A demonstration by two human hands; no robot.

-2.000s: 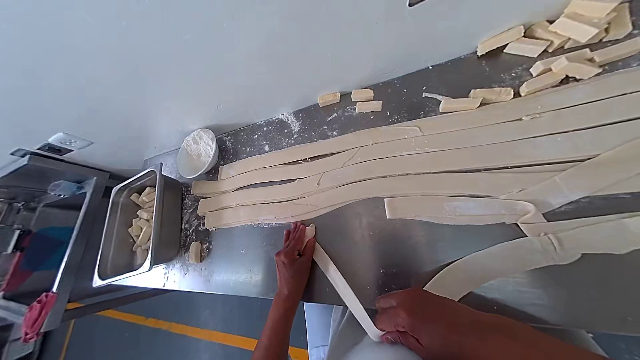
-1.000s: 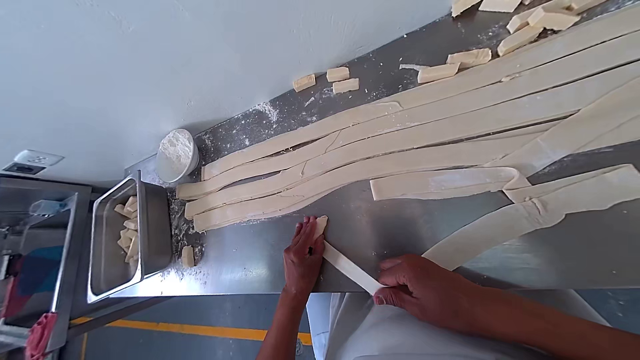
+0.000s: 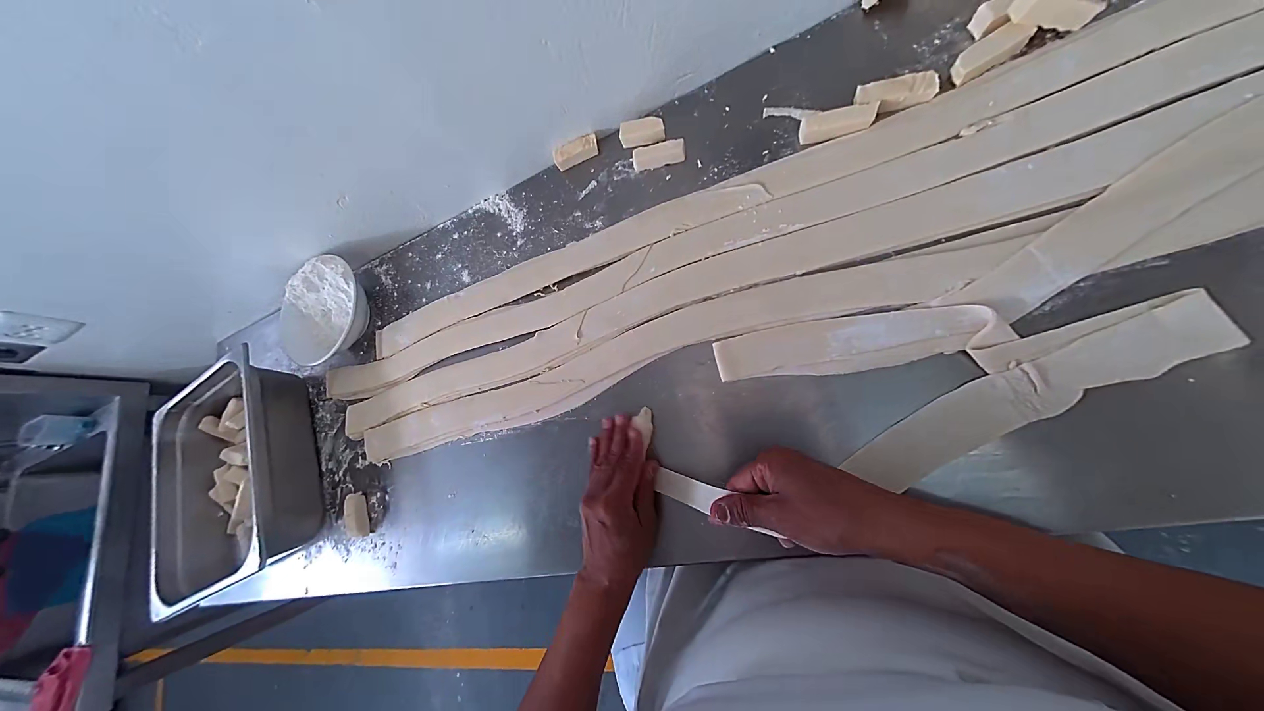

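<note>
My left hand (image 3: 619, 499) lies with its fingers together over one end of a narrow dough strip (image 3: 689, 490) near the table's front edge. A small pale tip shows beyond its fingers; what lies beneath the palm is hidden. My right hand (image 3: 790, 502) pinches the strip's other part between thumb and fingers. Several long, flat dough strips (image 3: 681, 296) run side by side across the steel table (image 3: 464, 513). To the right, a folded dough strip (image 3: 849, 341) touches a crossing dough piece (image 3: 1047, 380), whose tail passes beside my right hand.
At the left stand a bowl of flour (image 3: 321, 301) and a deep steel pan (image 3: 286, 464) holding pale blocks. One block (image 3: 356, 514) lies beside the pan. More blocks (image 3: 657, 155) lie along the wall side, with others (image 3: 992, 51) at the upper right.
My right hand has come closer to my left, and the stretch of dough strip showing between them is shorter. My left hand remains over the strip's end.
</note>
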